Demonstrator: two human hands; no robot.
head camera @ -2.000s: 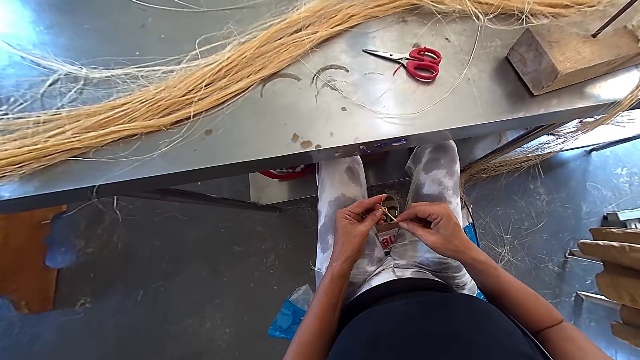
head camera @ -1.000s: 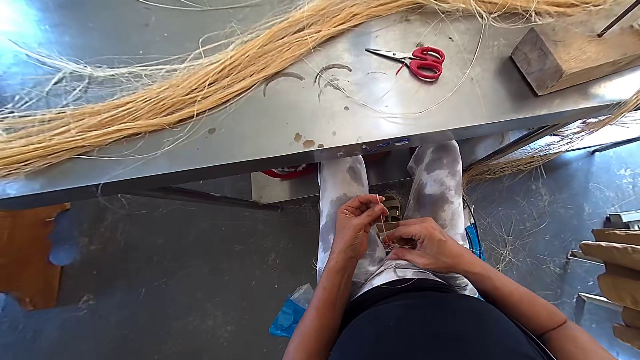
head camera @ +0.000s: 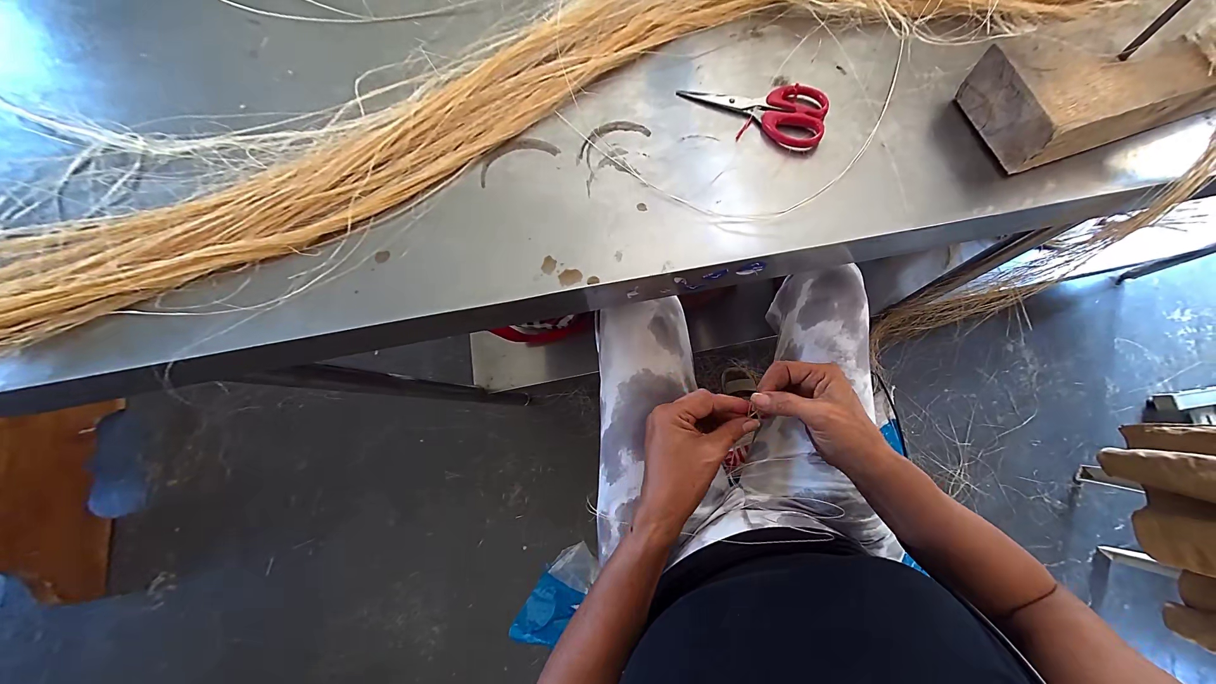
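Above my lap, my left hand [head camera: 692,456] and my right hand [head camera: 819,410] meet fingertip to fingertip. Both pinch a thin pale fiber strand [head camera: 752,410], of which only a short piece shows between the fingers. Loose loops of a fine strand [head camera: 779,540] lie over my trousers at the waist. On the metal table ahead, a thick bundle of tan plant fiber [head camera: 380,190] stretches diagonally. Scissors with red handles [head camera: 796,118] rest to its right, their blades pointing left, and a long single fiber [head camera: 750,218] curves around below them.
A wooden block [head camera: 1073,104] with a metal rod sits at the table's right. More fibers [head camera: 988,302] hang past the table edge. Stacked brown pieces [head camera: 1178,503] stand at far right, a brown sheet [head camera: 52,503] lies at far left, and a blue plastic bag [head camera: 549,608] is beside my legs.
My right hand has risen from lower over my lap to meet my left hand at the fingertips. My left hand has come down slightly. The scissors and fiber bundle have stayed put.
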